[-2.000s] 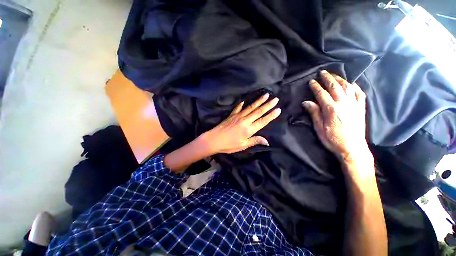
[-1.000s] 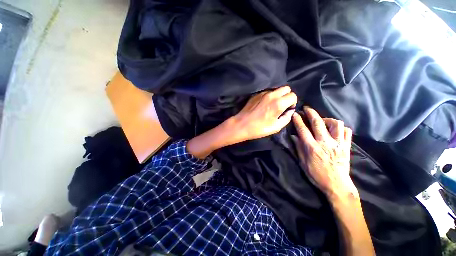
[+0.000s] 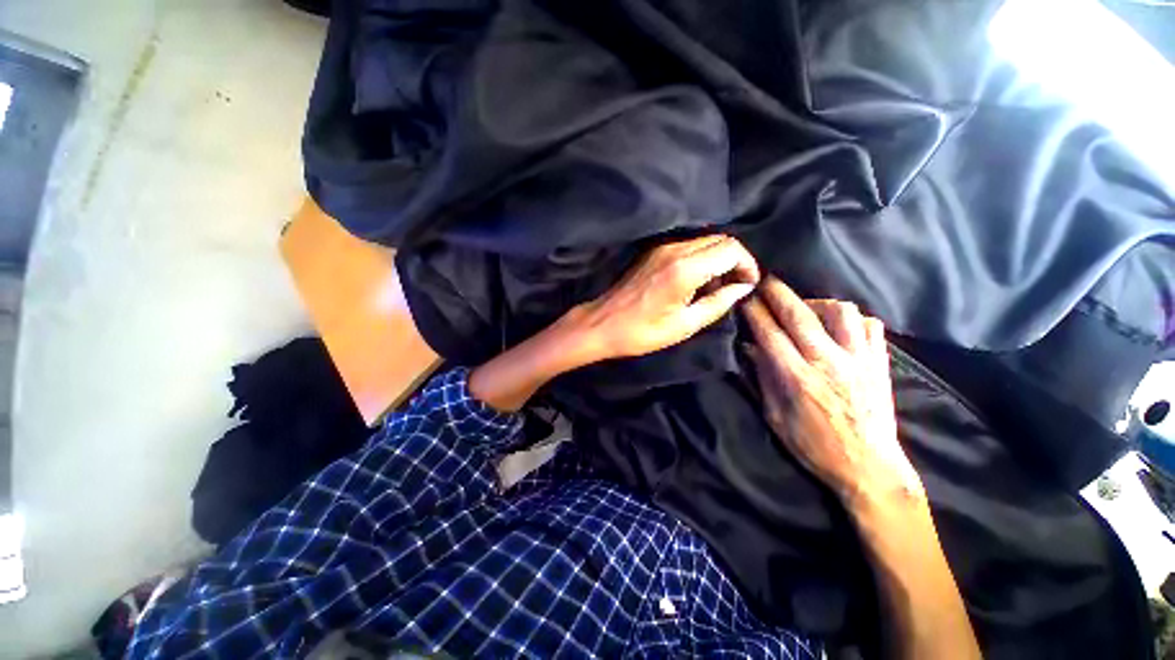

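A large dark garment [image 3: 580, 142] lies heaped in front of me and over my lap, black at the centre, with a shiny blue-grey lining-like face [image 3: 979, 232] at the right. My left hand [image 3: 677, 294] has thumb and fingertips pinched together on the black cloth near the middle. My right hand [image 3: 825, 374] lies just right of it, fingers bent, fingertips on the same cloth and almost touching the left ones. A thin seam or edge line runs in the black cloth right of my right hand. What lies under the fingertips is hidden.
Part of a white sewing machine [image 3: 1156, 413] shows at the right edge. A bright white surface [image 3: 1082, 65] is at the upper right. An orange-tan board [image 3: 361, 310] stands left of the garment, above dark cloth [image 3: 277, 445] on the pale floor [image 3: 142, 335].
Both hands lay flat and apart on the cloth, then came together at its middle. Since the last earlier frame, the left thumb and fingers have drawn closer and the cloth folds have shifted slightly.
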